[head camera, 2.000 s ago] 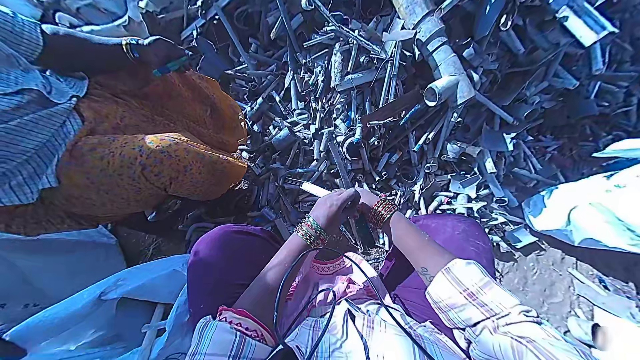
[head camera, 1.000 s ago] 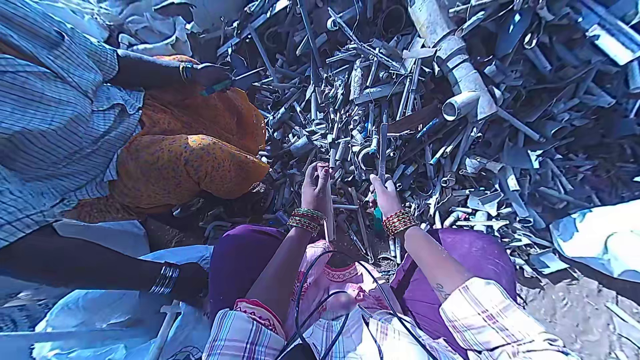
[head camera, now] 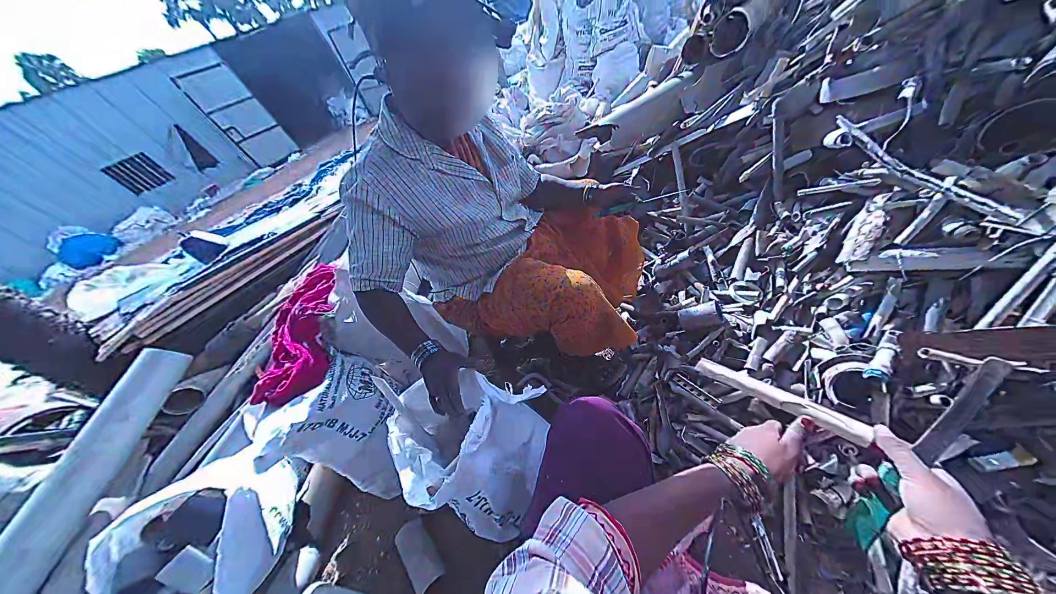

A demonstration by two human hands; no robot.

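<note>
A pale, narrow length of plastic pipe point(head camera: 788, 402) slants across the lower right, above the heap of scrap pipe pieces point(head camera: 742, 289). My left hand point(head camera: 771, 450), with bangles at the wrist, has its fingers closed at the pipe's near side. At its right end, the thumb of my right hand point(head camera: 932, 487) presses on the pipe. Something green, perhaps a tool's handle or cloth point(head camera: 868, 520), shows below my right fingers; what exactly it is cannot be told.
A person in a striped shirt point(head camera: 437, 214) sits at my left, one hand at the mouth of a white woven sack point(head camera: 470, 454). Long pipes point(head camera: 91, 462) lie at far left. A large scrap heap rises at right, with full sacks point(head camera: 577, 49) behind.
The view has swung up and left. The co-worker's braceleted arm, low at the left one second ago, is now at the white sack. A pale pipe piece now spans my two hands.
</note>
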